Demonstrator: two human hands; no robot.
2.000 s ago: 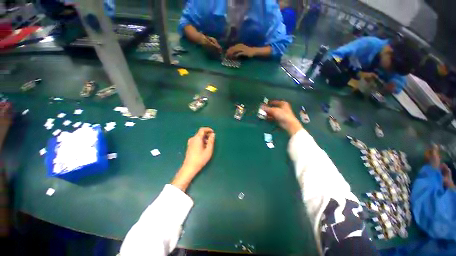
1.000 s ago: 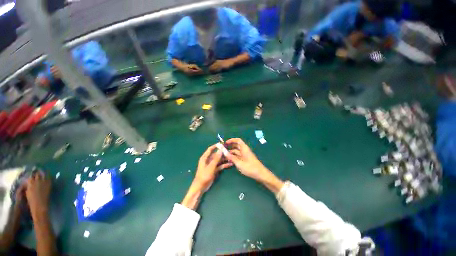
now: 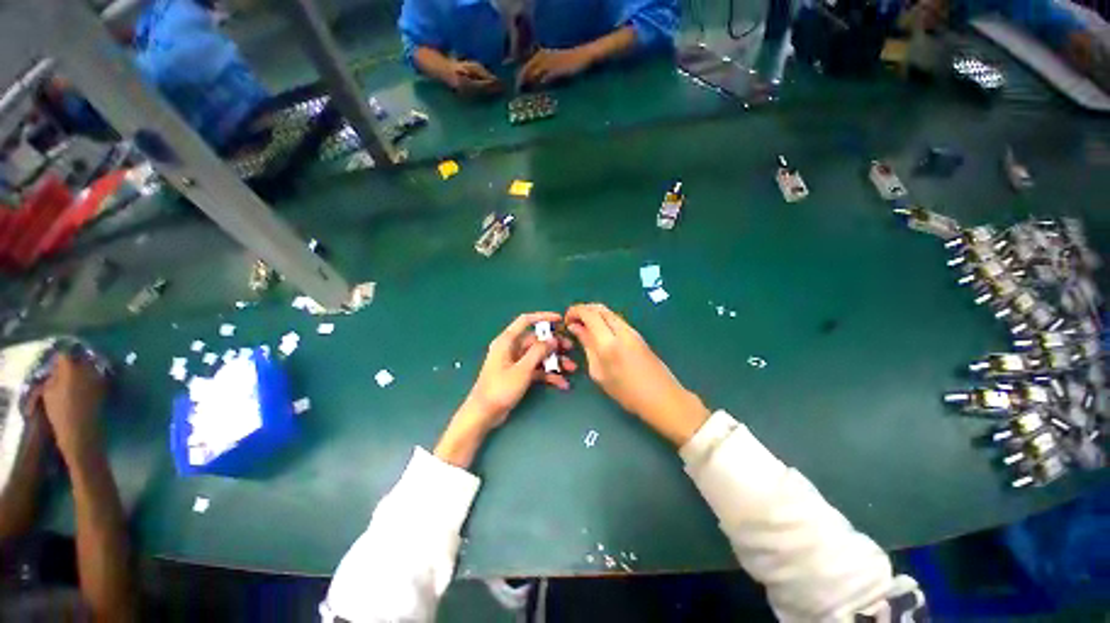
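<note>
My left hand (image 3: 503, 374) is closed around a small unit (image 3: 550, 363) with white and silvery parts, held above the green bench in the middle. Its fingers hide most of the unit. My right hand (image 3: 615, 357) is just right of it, thumb and fingertips pinched together close to the unit's upper end. Whether the right fingertips hold a small piece or touch the unit cannot be told.
A blue box (image 3: 231, 416) of white pads stands left, loose pads around it. A pile of silvery units (image 3: 1035, 341) lies right. Single units, yellow tags (image 3: 448, 169) and a light-blue piece (image 3: 650, 276) lie beyond my hands. A grey post (image 3: 201, 183) slants at left. Other workers sit around.
My right hand took a unit from the far side and brought it to my left hand. Now the left hand holds it and the right fingers have drawn slightly apart. The view has shifted.
</note>
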